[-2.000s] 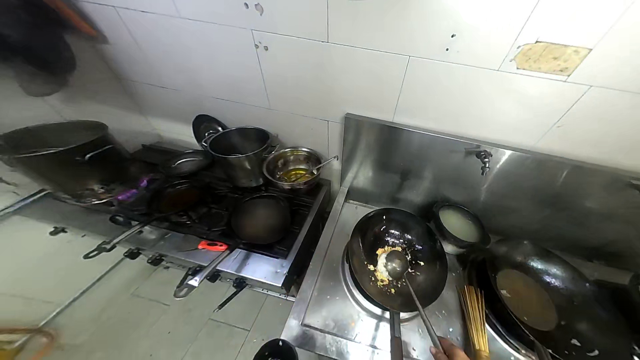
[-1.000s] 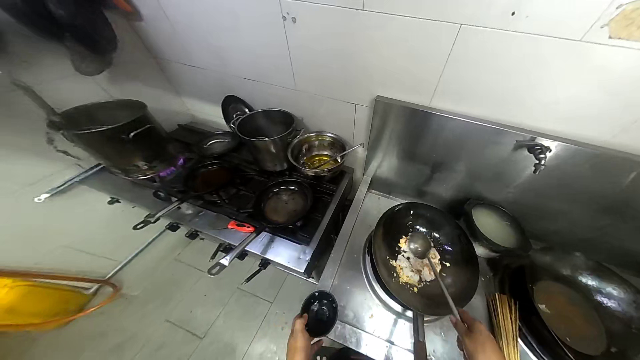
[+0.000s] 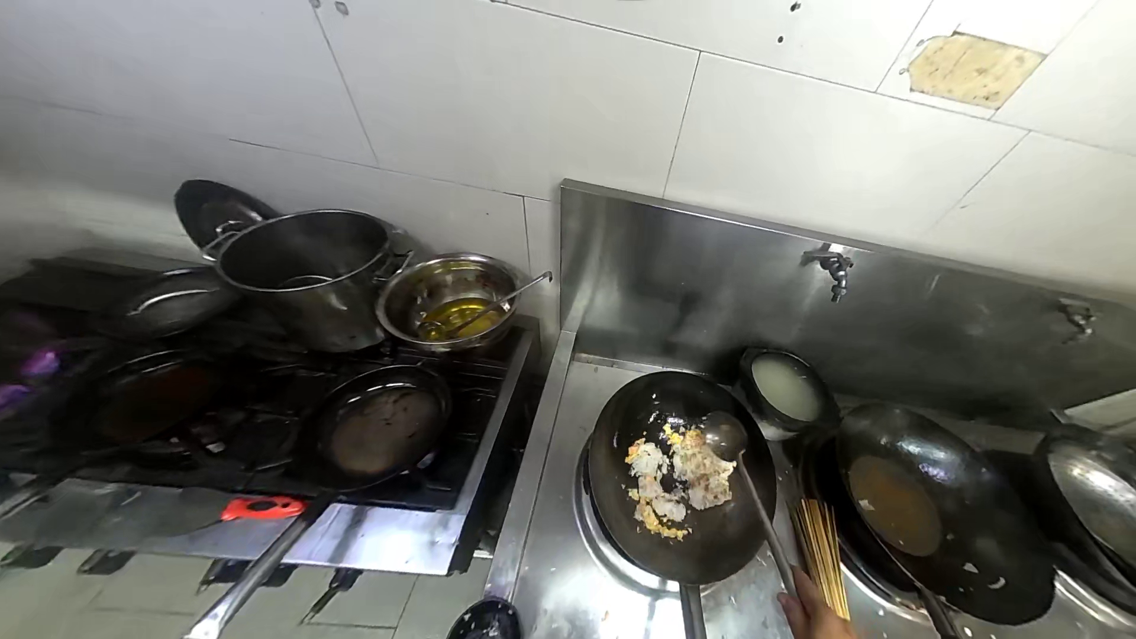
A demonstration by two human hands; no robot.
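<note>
My right hand (image 3: 815,611) grips the handle of a metal ladle (image 3: 728,437), whose bowl rests in a dark wok (image 3: 719,555) on the steel range. Clumps of rice with egg (image 3: 697,469) lie in the wok, left of and below the ladle's bowl. The wok's own handle points down towards the bottom edge. Just right of it leans a bamboo wok brush (image 3: 823,546), beside my right hand. A small black bowl (image 3: 485,621) shows at the bottom edge; my left hand is out of view.
A second wok (image 3: 963,497) with brownish liquid stands right, and a pot of cloudy liquid (image 3: 788,388) behind. On the left stove are a frying pan (image 3: 386,430), a stockpot (image 3: 306,253), a steel bowl of oil (image 3: 453,311) and a red-handled tool (image 3: 263,508). A tap (image 3: 834,271) juts from the backsplash.
One second ago my left hand showed beside the black bowl; now it is out of view. The rice in the wok is more spread out and broken apart. The ladle stays in my right hand.
</note>
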